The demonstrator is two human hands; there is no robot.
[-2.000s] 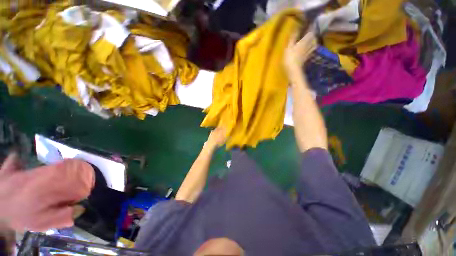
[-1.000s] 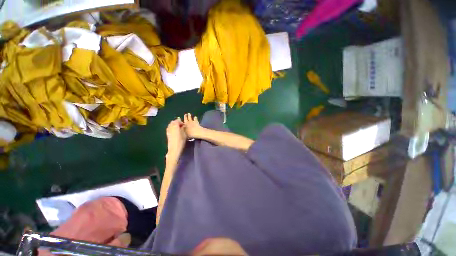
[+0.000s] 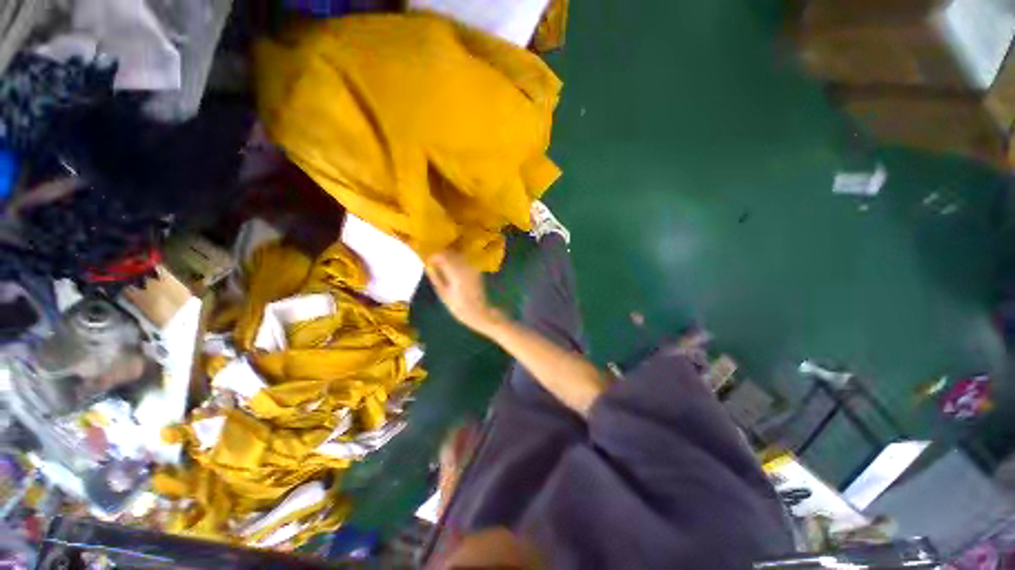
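Observation:
The mustard-yellow cloth stack point(image 3: 412, 111) lies draped over a white bench point(image 3: 382, 258) at the upper left of centre, its folds hanging over the near side. My right hand point(image 3: 454, 287) is at the stack's lower edge, arm stretched out. The fingers are blurred, and I cannot tell whether they pinch the cloth or only touch it. My left hand point(image 3: 454, 457) is a small blurred patch of skin beside my grey-purple clothing, mostly hidden. A tangled yellow-and-white heap point(image 3: 323, 384) lies below the stack.
Green floor point(image 3: 690, 200) lies to the right, with small scraps. Cardboard cartons point(image 3: 902, 67) are at the upper right. A machine point(image 3: 95, 334) and dark cloth point(image 3: 134, 178) are at the left. A metal-legged frame point(image 3: 829, 412) is at the lower right. My shoe point(image 3: 548, 223) is beside the stack.
The view has swung round, putting the heap below the stack. My hands, together over my lap a second ago, are apart; my right hand has reached out to the stack's edge.

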